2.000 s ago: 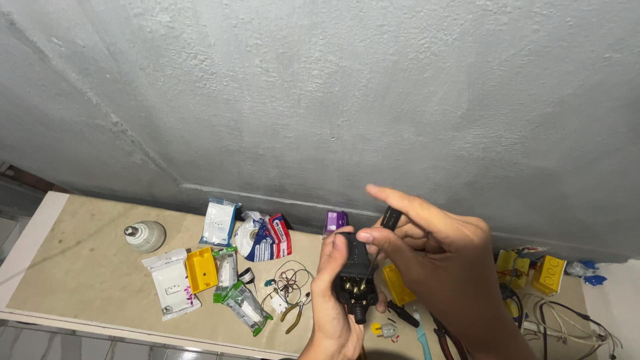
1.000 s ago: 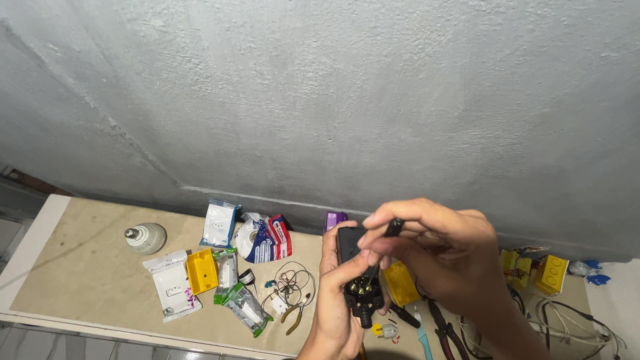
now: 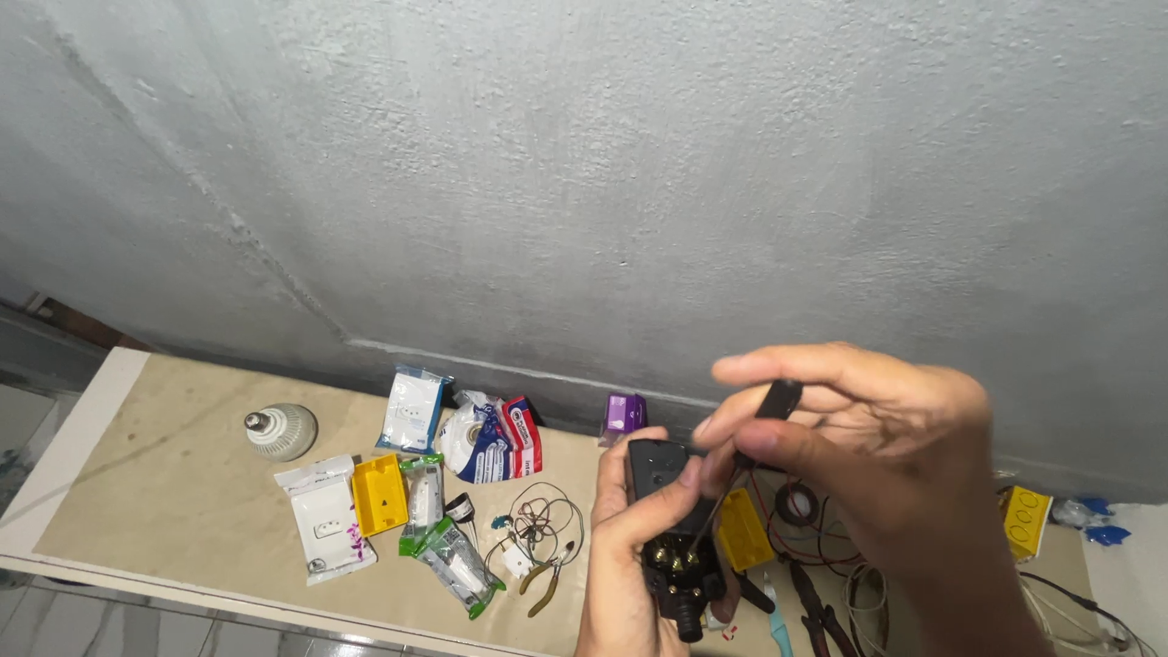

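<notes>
A black plastic electrical device (image 3: pixel 659 470) with brass terminals at its lower end and a ribbed cable gland is gripped in my left hand (image 3: pixel 630 547), thumb across its front. My right hand (image 3: pixel 858 438) holds a screwdriver by its black handle (image 3: pixel 780 401) between thumb and fingers. The thin shaft slants down to the brass terminals (image 3: pixel 675 555); whether the tip sits in a screw is too small to tell.
Left on the table (image 3: pixel 201 474) lie a bulb (image 3: pixel 281 432), packaged sockets (image 3: pixel 328 520) and a yellow box (image 3: pixel 380 495). Near the hands are yellow-handled pliers (image 3: pixel 547 584), another yellow box (image 3: pixel 744 529), dark-handled pliers (image 3: pixel 812 607), black tape (image 3: pixel 797 504) and loose wires. A grey wall (image 3: pixel 584 182) rises behind.
The screwdriver has stayed at the device while my right fingers shifted around its handle. My left thumb has moved on the device's front.
</notes>
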